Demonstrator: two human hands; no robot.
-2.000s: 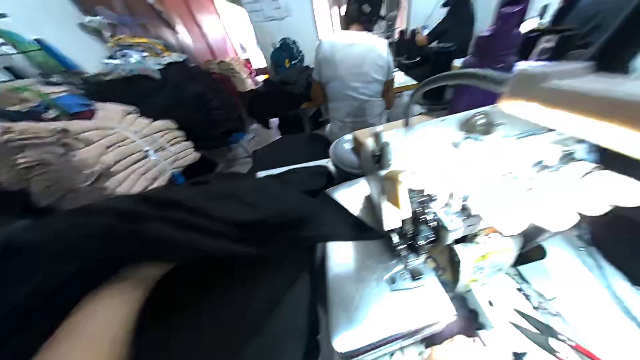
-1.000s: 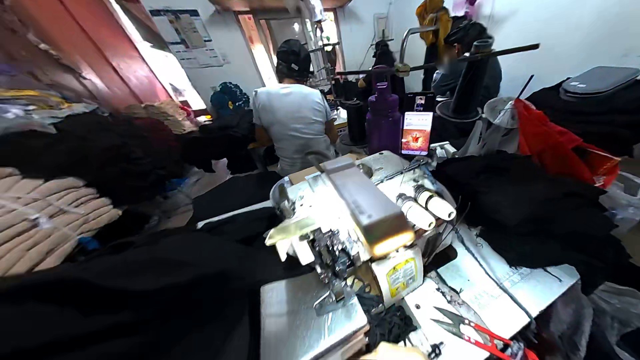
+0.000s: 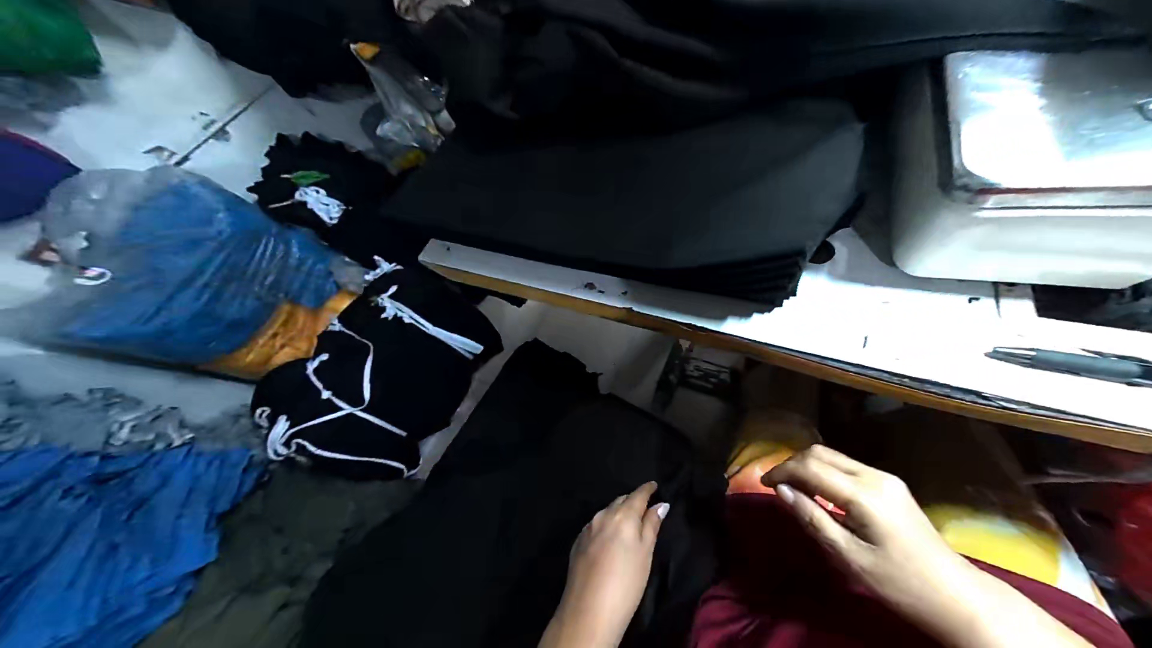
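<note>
My left hand rests against black fabric hanging below the table's edge, its thumb and forefinger a little apart; whether it pinches the cloth cannot be told. To its right my right hand hovers over my dark red clothing, fingers curled and thumb apart, with no cloth seen in it. Above both hands, a stack of black cut fabric lies on the white tabletop. The metal bed of a sewing machine stands at the upper right.
A grey pen-like tool lies near the table's front edge. On the floor at left are black bundles tied with white strips, a clear plastic bag of blue cloth, blue fabric and dark olive fabric.
The view has swung down and left from the sewing machine and room to the floor beside the table. Both hands now show below the table edge.
</note>
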